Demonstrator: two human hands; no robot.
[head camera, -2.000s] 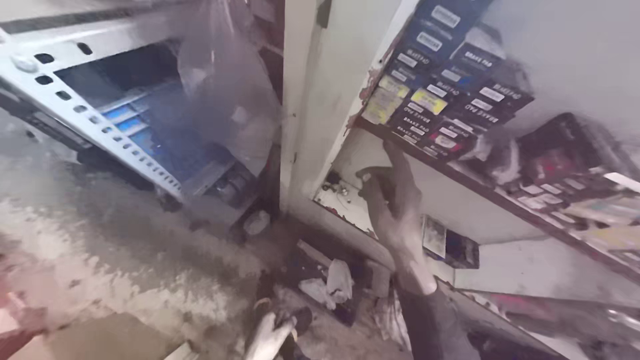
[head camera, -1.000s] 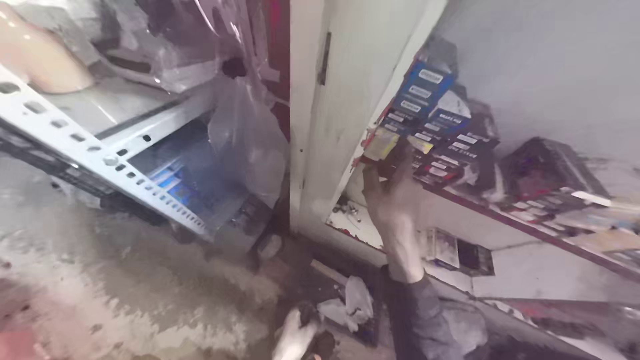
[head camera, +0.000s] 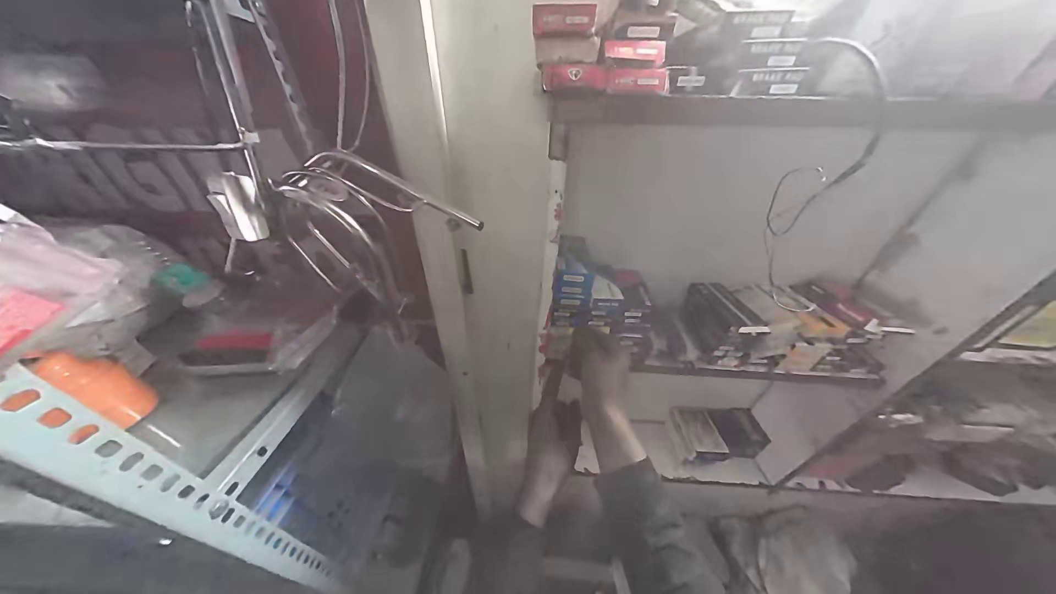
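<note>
My right hand reaches up to the middle shelf, its fingers against the lower front of a stack of brake pad boxes. Whether it grips one is blurred. Lower and to the left, my left hand is raised beside the cabinet's white side post. A dark shape lies at its fingers, and I cannot tell if it is held. More flat boxes lie on the same shelf to the right of the stack.
Red and dark boxes stand on the upper shelf. A loose wire hangs from it. Several boxes lie on the lower shelf. At left are a perforated metal rack, an orange object, plastic bags and hanging metal hooks.
The view has swung up, bringing in the upper shelf. My left hand has risen from low in the frame to beside the post. My right hand remains near the stacked boxes.
</note>
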